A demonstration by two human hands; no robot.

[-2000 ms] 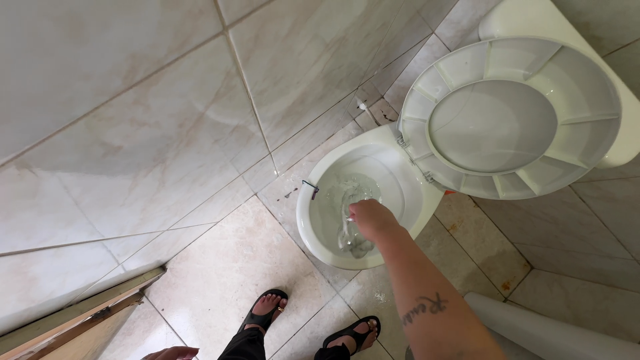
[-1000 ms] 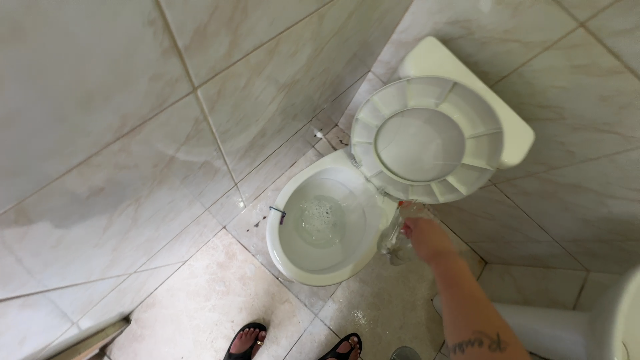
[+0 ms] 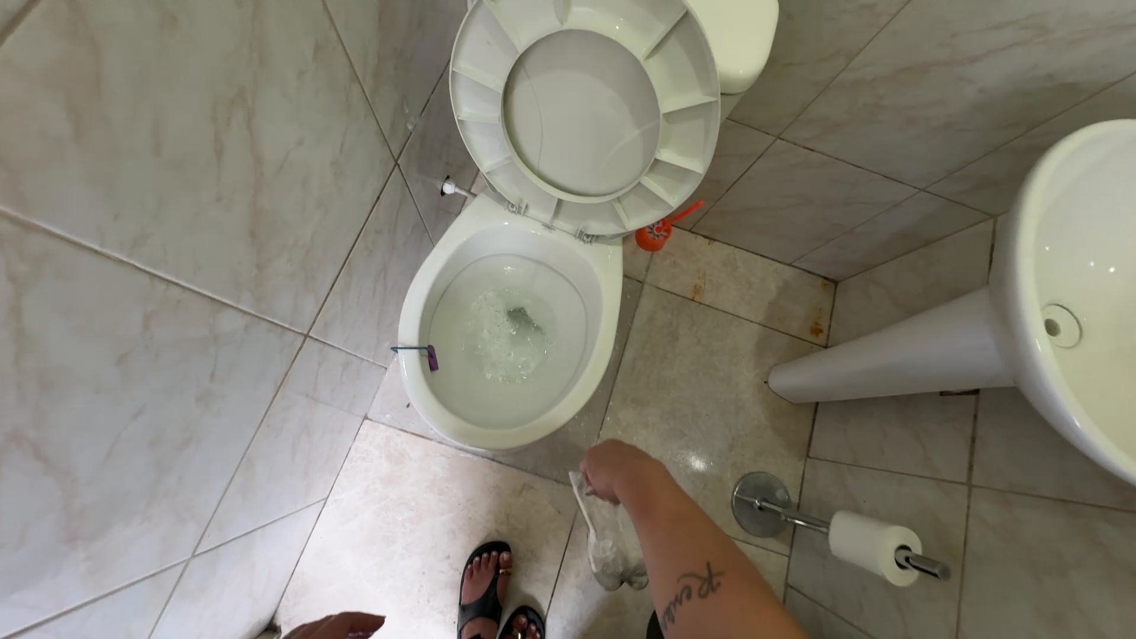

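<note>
My right hand point(image 3: 617, 470) is closed on the top of a clear plastic bag point(image 3: 612, 550), which hangs above the floor tiles, low and to the right of the toilet bowl. What the bag holds is hard to tell. Only part of my left hand point(image 3: 342, 626) shows at the bottom edge, near a sandalled foot; what it holds, if anything, cannot be seen. The white toilet bowl point(image 3: 417, 293) has bubbly water in it, and its lid and seat point(image 3: 581, 111) are raised. A purple rim block on a wire hanger point(image 3: 432, 358) hooks over the bowl's left rim.
An orange toilet-brush holder point(image 3: 654, 234) stands behind the bowl on the right. A white pedestal sink point(image 3: 1021, 293) is at the right. A chrome stand holds a toilet paper roll point(image 3: 874, 546) near my right forearm. Tiled wall runs along the left.
My right hand was over the bowl, then beside its right rim; now it is lower, toward my feet, still with the clear bag. The view has shifted, bringing the sink and paper roll in.
</note>
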